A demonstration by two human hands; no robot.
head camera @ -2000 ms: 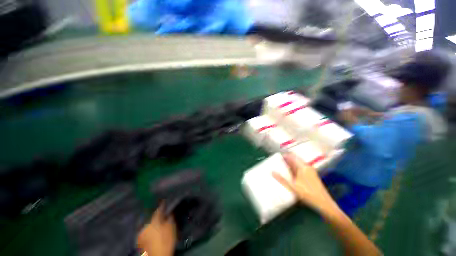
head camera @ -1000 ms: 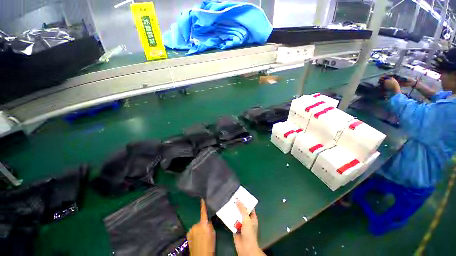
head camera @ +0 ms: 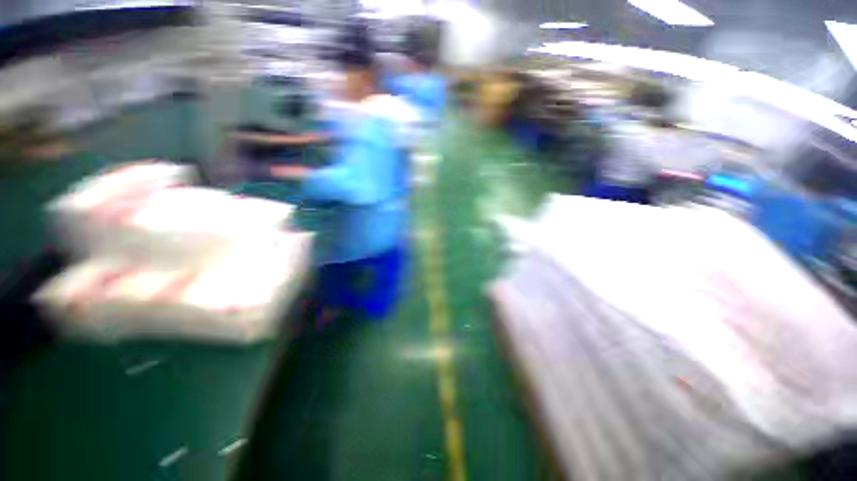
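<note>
The view is strongly blurred. Neither my left hand nor my right hand is in the picture. White boxes (head camera: 179, 268) with faint reddish marks stand stacked in tiers on the green bench (head camera: 122, 404) at the left. A large pale, whitish covered bulk (head camera: 658, 310) fills the lower right; what it is made of or holds cannot be told.
A person in blue workwear (head camera: 362, 169) is beyond the boxes, arms reaching left. Another person in blue (head camera: 420, 86) is further back. A green floor with a yellow line (head camera: 442, 376) runs between bench and pale bulk. White scraps lie on the bench. More blurred figures are at the right.
The view has swung right. The boxes now appear at the left, and the black bags, blue cloth and both hands have left the picture. The aisle and pale bulk have come in.
</note>
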